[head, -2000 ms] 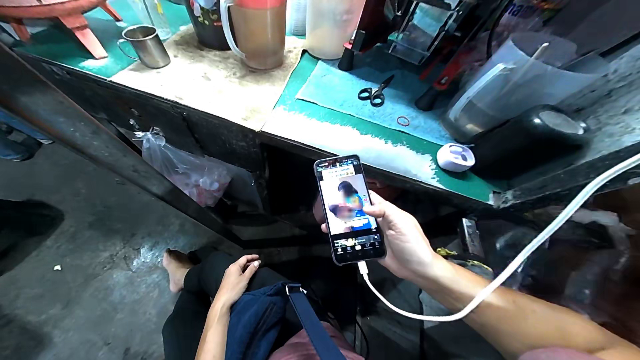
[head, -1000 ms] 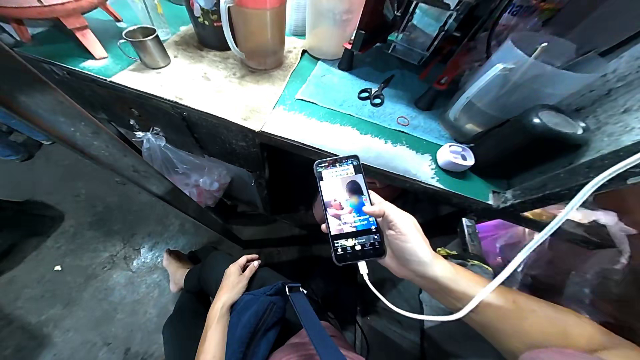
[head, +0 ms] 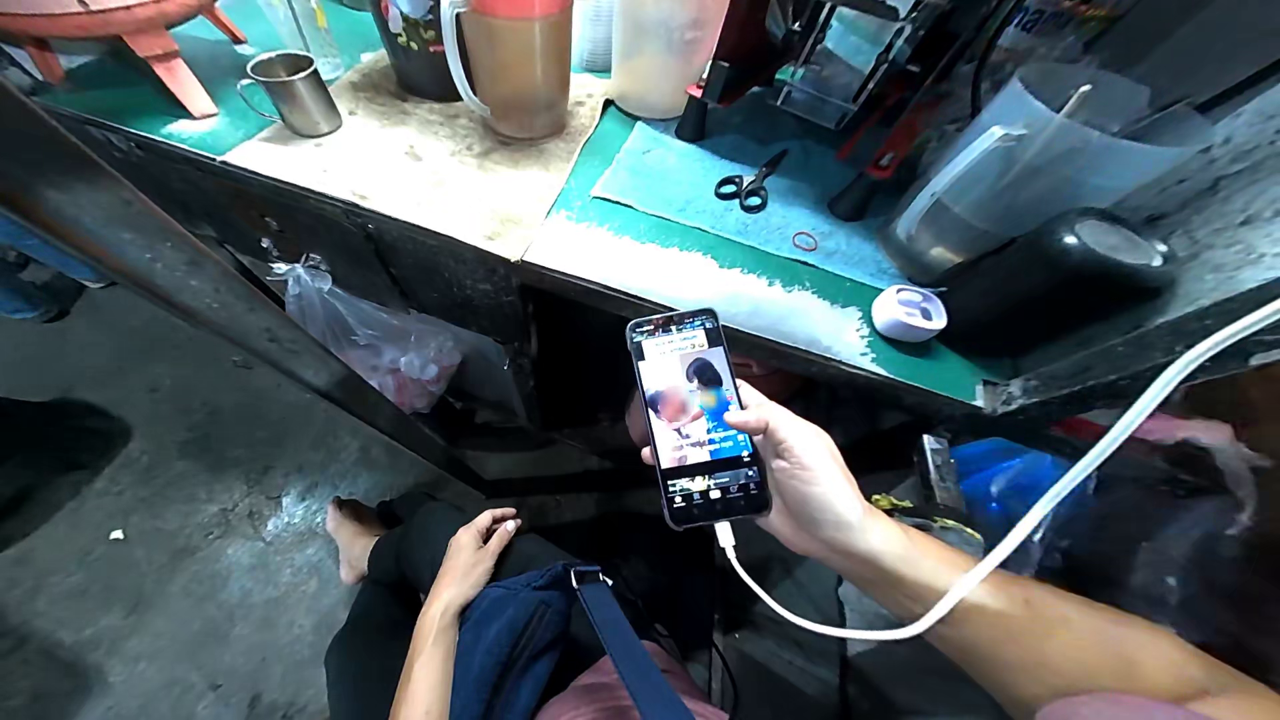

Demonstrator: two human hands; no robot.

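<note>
My right hand (head: pixel 805 475) holds a smartphone (head: pixel 695 420) upright below the counter edge, its thumb resting at the right side of the lit screen. A white charging cable (head: pixel 880 632) is plugged into the phone's lower end and runs up to the right, over my forearm. On my thigh lies my left hand (head: pixel 478 550), empty, with its fingers loosely curled. Beside it, a dark blue bag (head: pixel 515 635) with a strap (head: pixel 625 640) rests on my lap.
The counter (head: pixel 700 285) carries black-handled scissors (head: pixel 752 182), a red rubber band (head: pixel 804 241), a white case (head: pixel 908 312), a metal mug (head: pixel 295 95), a jug of brown liquid (head: pixel 520 70) and a clear pitcher (head: pixel 1040 160). A plastic bag (head: pixel 375 335) hangs below. A metal beam (head: pixel 200 260) crosses the left.
The picture on the phone screen has changed. Both hands have stayed where they were. At the lower right, the plastic behind my forearm has shifted from purple to blue since one second ago.
</note>
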